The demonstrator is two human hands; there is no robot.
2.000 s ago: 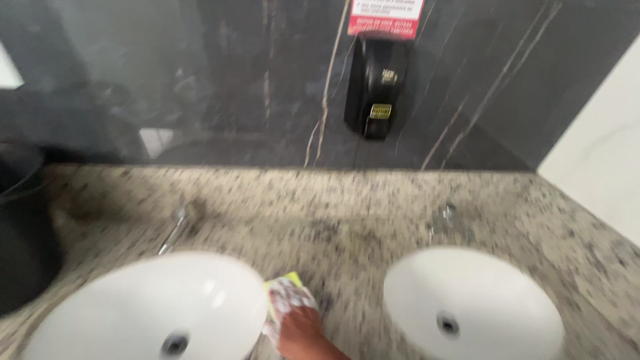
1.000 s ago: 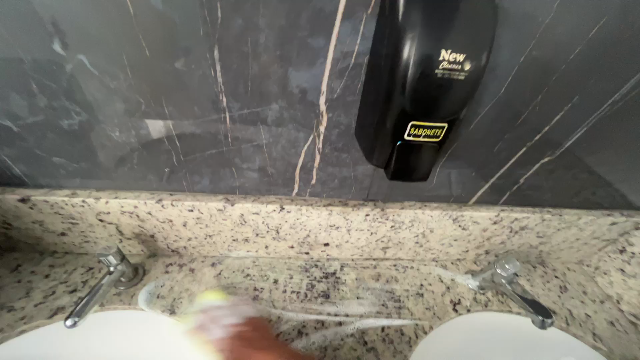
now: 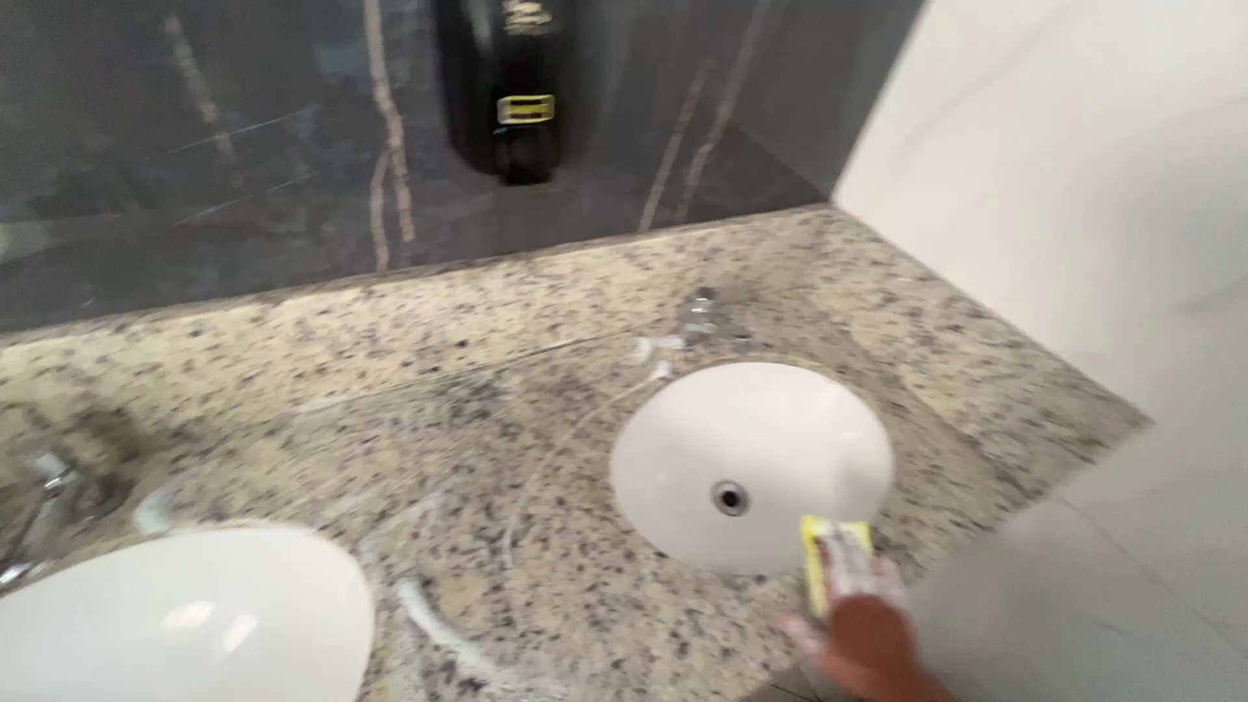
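My right hand [image 3: 863, 624], lathered with white foam, is closed around a yellow sponge [image 3: 837, 546] at the lower right. The sponge is at the near right rim of the right white oval sink [image 3: 756, 439]; whether it touches the rim cannot be told. White foam streaks [image 3: 448, 634] lie on the speckled granite countertop [image 3: 575, 585] between the sinks, with more foam beside the right chrome faucet [image 3: 700, 317]. The left white sink [image 3: 195, 624] is partly cut off by the frame. My left hand is out of view. The picture is blurred.
A black soap dispenser [image 3: 512, 97] hangs on the dark marble wall [image 3: 273, 146] above the granite backsplash [image 3: 546, 283]. At the far left stands another chrome faucet [image 3: 54, 478]. A white marble wall [image 3: 1053, 146] borders the counter's right side.
My right hand with the sponge has moved from between the two sinks to the near right side of the right sink. Foam streaks now show on the counter. The view has shifted right.
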